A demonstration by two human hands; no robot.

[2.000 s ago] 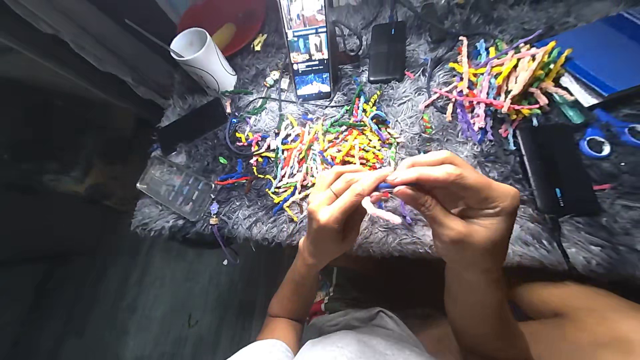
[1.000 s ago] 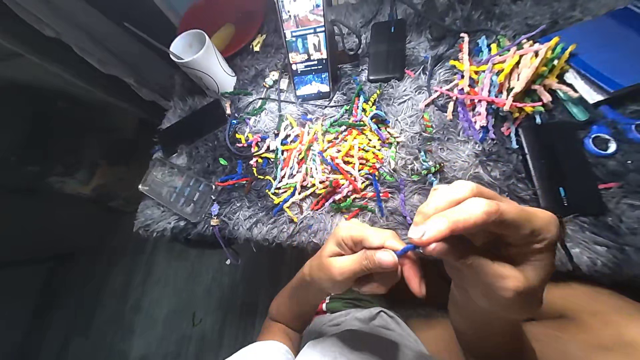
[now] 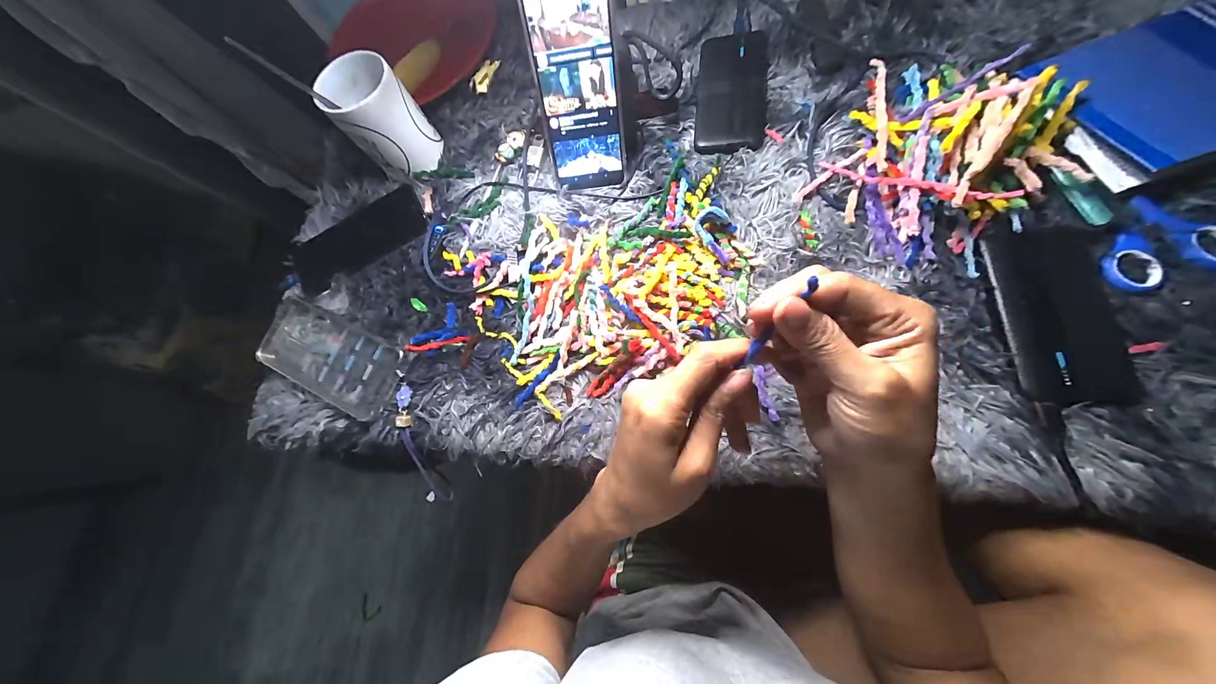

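Between the fingertips of both hands runs a short blue fuzzy strand (image 3: pixel 757 344), tilted up to the right. My left hand (image 3: pixel 676 432) pinches its lower end between thumb and forefinger. Higher up, my right hand (image 3: pixel 850 366) grips it, and its blue tip shows above the thumb. Just beyond my hands lies a pile of multicolored twisted fuzzy strands (image 3: pixel 608 304) on a grey shaggy cover (image 3: pixel 532 442). A second heap of longer fuzzy strands (image 3: pixel 959 142) lies at the upper right. Whether the held strand is one piece or two, I cannot tell.
A lit smartphone (image 3: pixel 579 104) stands behind the pile, with a black power bank (image 3: pixel 731 90) beside it. At the left are a white mug (image 3: pixel 380 114), a red plate (image 3: pixel 465 38), a dark phone (image 3: pixel 359 239) and a clear case (image 3: pixel 328 359). Blue-handled scissors (image 3: pixel 1132 264) lie right, near another black device (image 3: pixel 1059 323).
Both hands have risen from near the cover's front edge toward the pile since one second ago. The blue strand stays between them and now points more steeply upward.
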